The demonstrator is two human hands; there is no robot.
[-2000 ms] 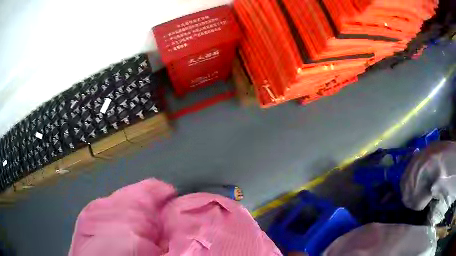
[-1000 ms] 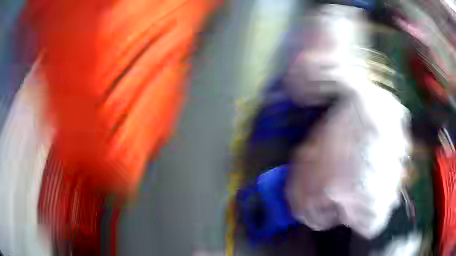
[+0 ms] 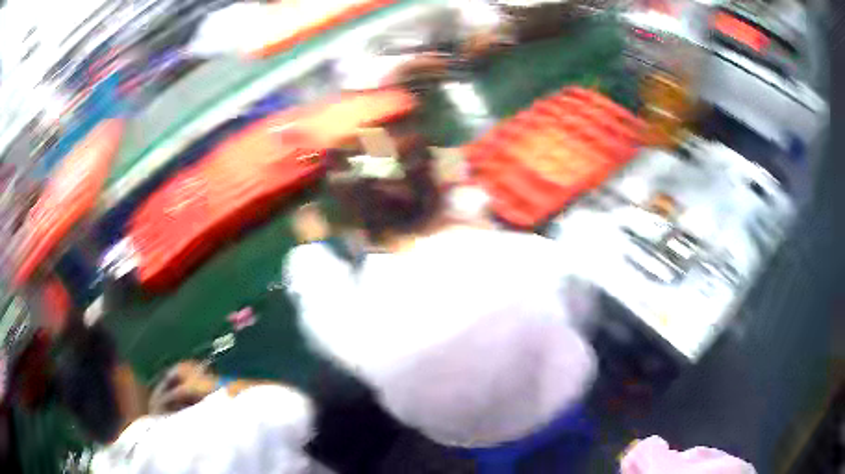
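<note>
The frame is blurred. Neither of my hands can be made out; only a piece of pink cloth (image 3: 690, 459) shows at the bottom edge, right of centre. A red parts tray (image 3: 528, 199) with rows of pockets lies on the green bench beside a seated person in white. A long row or stack of red trays (image 3: 208, 199) stands on the bench to the left. A white machine table (image 3: 732, 287) with small metal parts on it stands at the right.
A person in a white smock (image 3: 482, 333) sits on a blue stool (image 3: 547, 446) in the centre. Another person in white (image 3: 222, 430) is at the lower left. The green bench (image 3: 176, 329) runs between them. Another red tray (image 3: 69, 199) is at the far left.
The view has swung from the floor, the orange-red tray stacks and the black trays by the wall to the bench with seated people. My pink smock has mostly left the picture.
</note>
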